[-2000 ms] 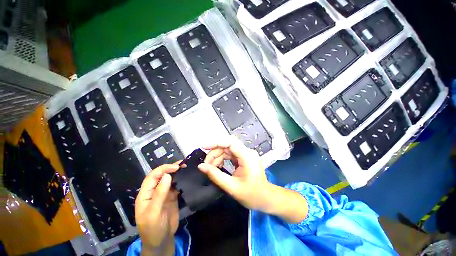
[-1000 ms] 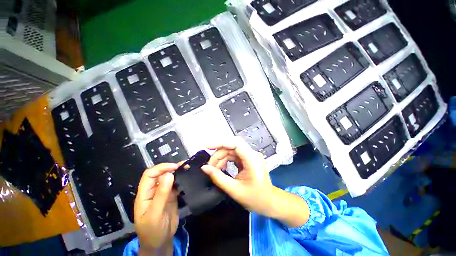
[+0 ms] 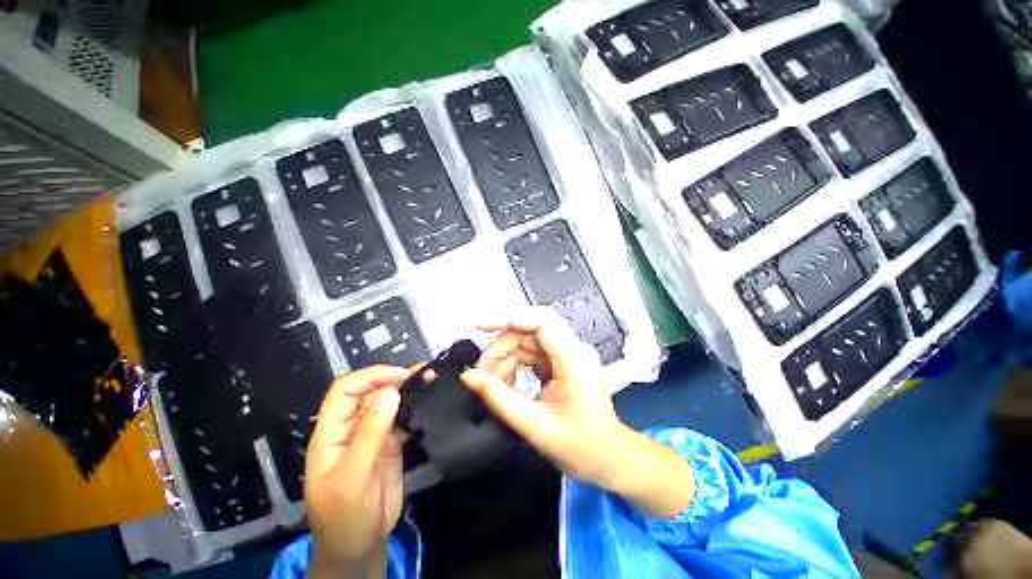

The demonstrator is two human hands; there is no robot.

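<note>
A thin black piece with small holes near its upper edge is held between both hands over the near edge of the near tray. My left hand pinches its left side between thumb and fingers. My right hand holds its upper right corner between thumb and fingertips. The fingertips hide part of the edge, so I cannot tell if a smaller piece is there. Black phone housings lie in the tray's pockets. A matte black sheet lies across the tray's left side.
A second tray with black housings stands at an angle on the right. Black sheets and shiny film lie on the orange-brown board at left. A grey perforated cabinet is at upper left. Part of a person shows at lower right.
The view has shifted slightly. Compared with two seconds ago, the held black piece shows more of its flat face between the hands. Both hands keep their pinch. Part of a person now shows at lower right.
</note>
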